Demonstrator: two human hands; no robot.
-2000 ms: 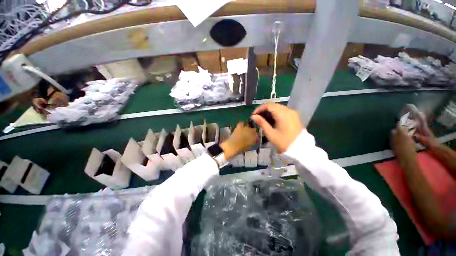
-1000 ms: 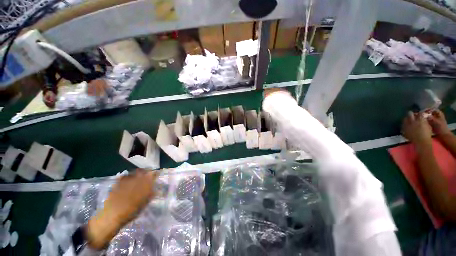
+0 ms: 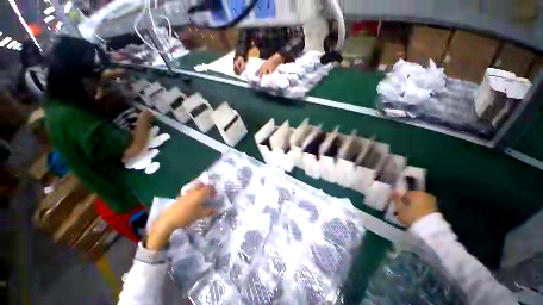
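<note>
My left hand [image 3: 183,215] is over the left edge of the clear plastic packs with mesh-patterned pockets [image 3: 297,238], fingers apart; no held piece shows. My right hand [image 3: 418,207] has curled fingers against the right end of the row of open white cartons [image 3: 326,156]; whether it grips the end carton is unclear. Several cartons have raised flaps and dark contents. A small dark thing [image 3: 411,181] shows at the end carton, just above my right fingers. A clear poly bag [image 3: 411,277] lies below my right forearm, partly cut off.
More white cartons [image 3: 201,112] stand further left on the green belt [image 3: 464,173]. A person in green [image 3: 89,143] works at the left by white discs [image 3: 146,156]. Another person's hands [image 3: 271,64] are across the belt. White pieces [image 3: 411,86] and an open carton [image 3: 503,95] lie beyond the rail.
The view has swung left, bringing the person in green into sight. My left hand remains at the plastic packs. My right hand, hidden beyond the row before, is now at its right end.
</note>
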